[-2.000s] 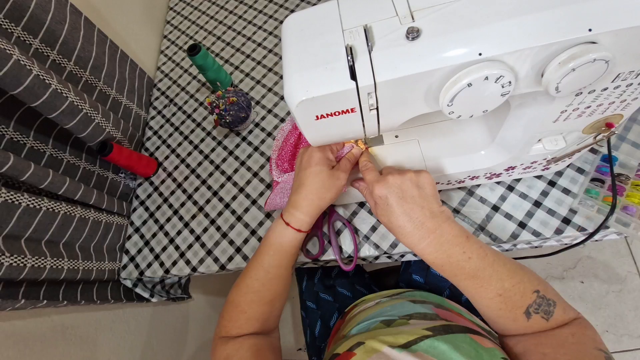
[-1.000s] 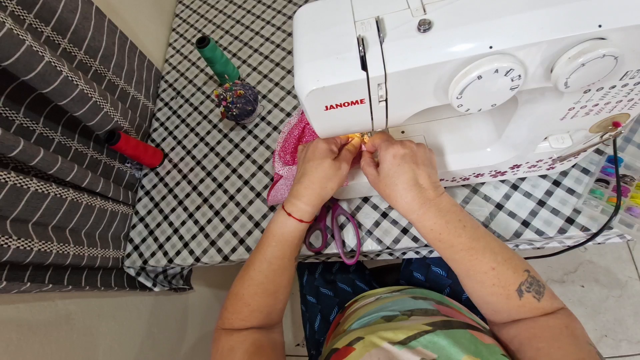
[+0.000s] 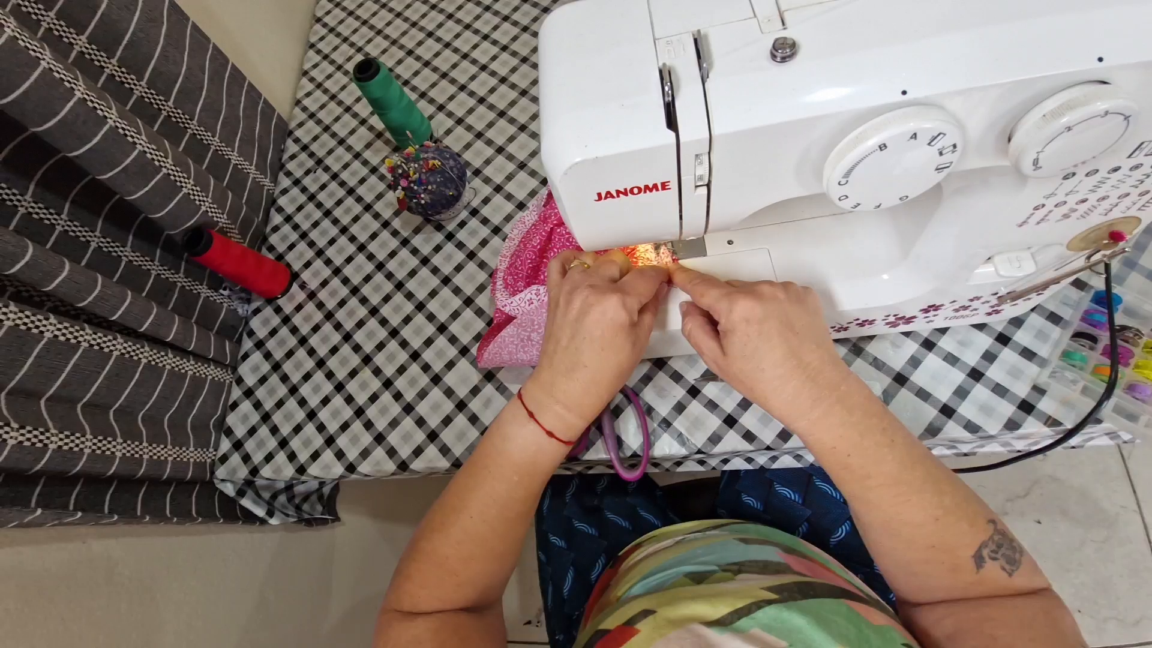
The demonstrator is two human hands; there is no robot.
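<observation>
A white sewing machine [image 3: 810,117] stands on the table. Pink patterned fabric [image 3: 526,288] lies at the left of its bed and runs under the needle area, where the machine's lamp lights it. My left hand [image 3: 594,310] presses on the lit fabric, fingers bent, with part of the cloth hidden under it. Just right of it my right hand [image 3: 760,337] rests at the front of the bed, its index fingertip on the fabric's edge beside my left fingers. The needle and presser foot are mostly hidden.
Purple-handled scissors [image 3: 627,441] lie at the table's front edge, partly behind my left wrist. A pincushion [image 3: 430,182] and a green thread cone [image 3: 393,103] stand at the left. A red thread cone [image 3: 238,263] lies by the curtain [image 3: 117,234]. A bobbin case [image 3: 1098,351] and black cable [image 3: 1102,387] are at the right.
Both hands have stayed at the needle area. My right hand has moved slightly away from my left, with its thumb now apart from the left hand.
</observation>
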